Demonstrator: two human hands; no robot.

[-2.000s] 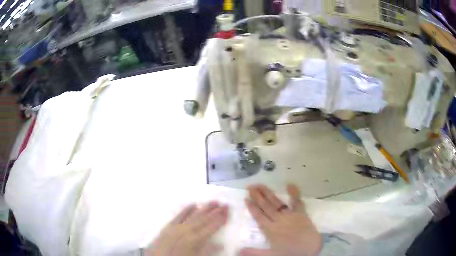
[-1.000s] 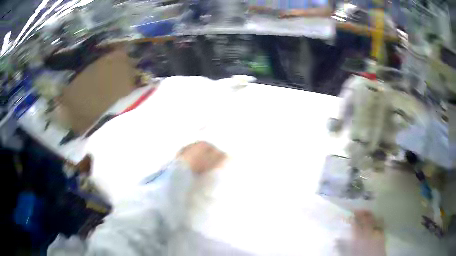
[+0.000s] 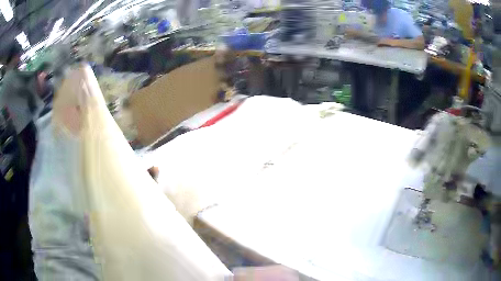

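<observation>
A white-to-cream cloth [image 3: 126,192] hangs stretched from the upper left to the bottom edge. My left hand [image 3: 71,112] is raised at the far left, blurred, and holds the cloth near its top corner. My right hand [image 3: 266,274] is blurred and cut off by the bottom edge, at the cloth's lower end; its fingers are hidden. More white garment cloth [image 3: 307,164] lies spread over the table, overexposed. The sewing machine head [image 3: 447,148] is at the right, with its presser foot [image 3: 424,214] above the bed plate [image 3: 439,236].
A brown cardboard sheet [image 3: 176,99] stands behind the table at the left, beside a red strip [image 3: 222,116]. A person in a light blue top [image 3: 400,26] is at a table behind. Another person [image 3: 19,90] is at the far left. A yellow post [image 3: 468,74] rises behind the machine.
The view has swung left, so the machine sits further right. My left hand has risen to the far left with cloth, which is now stretched up off the table. My right hand is lower and further left in view.
</observation>
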